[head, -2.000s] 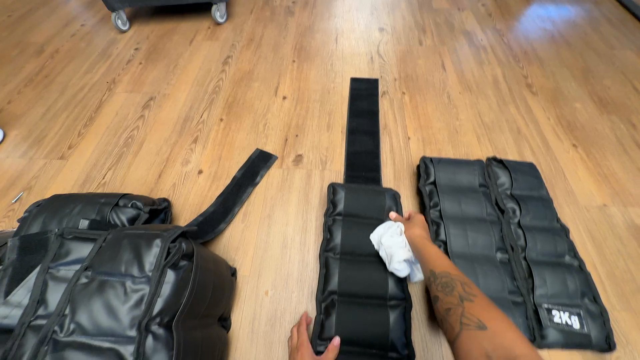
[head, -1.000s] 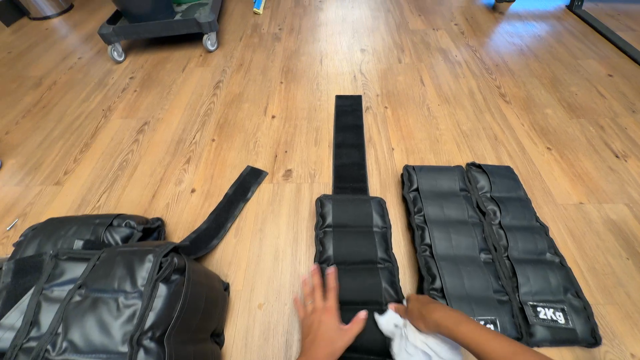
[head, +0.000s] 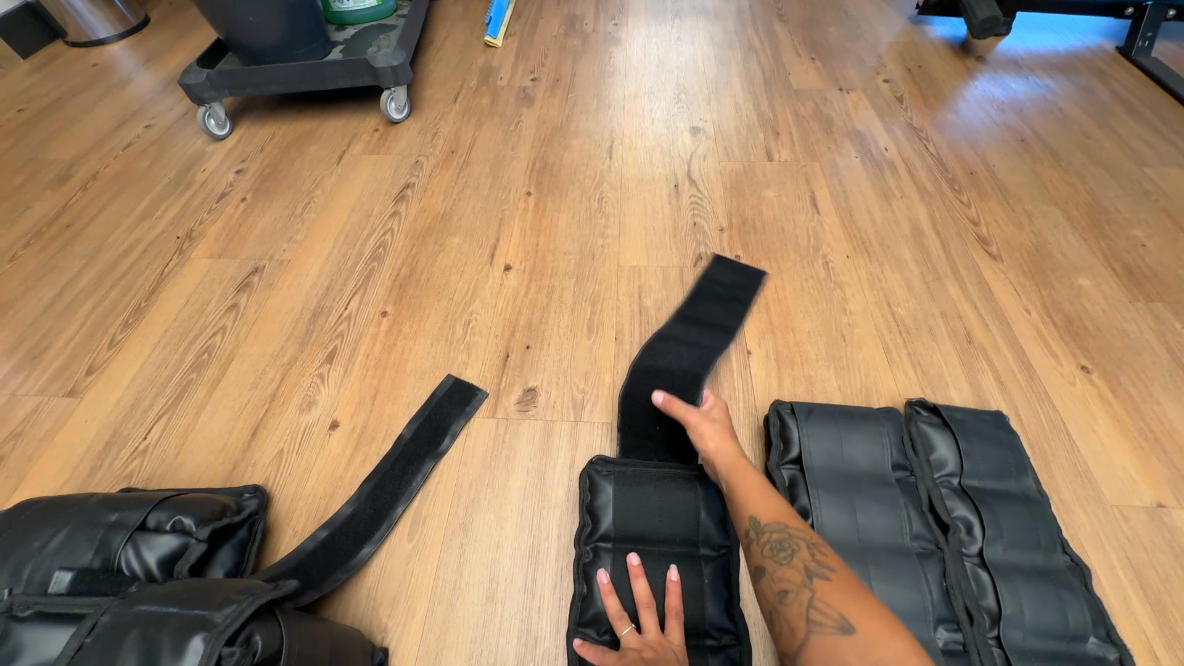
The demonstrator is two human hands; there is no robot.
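A black padded ankle weight (head: 652, 518) lies flat on the wood floor at the bottom centre. My left hand (head: 640, 615) rests on its lower part, fingers spread, a ring on one finger. My right hand (head: 700, 425) grips the black hook-and-loop strap (head: 684, 347) near where it joins the pad, thumb on top; the strap's far end bends to the right. The white cloth is not visible. Two more black weights (head: 860, 518) (head: 1008, 518) lie side by side to the right of my right forearm.
Bulky black weights (head: 166, 601) sit at the lower left, one loose strap (head: 388, 490) reaching out. A wheeled dolly (head: 305, 79) carrying a dark bin stands at the upper left. A blue-and-yellow object (head: 499, 20) lies at the top. Black metal equipment (head: 1147, 46) stands at the upper right.
My right hand has moved from the weight's lower right side up to its strap, which now bends to the right. The white cloth that was in it is out of sight.
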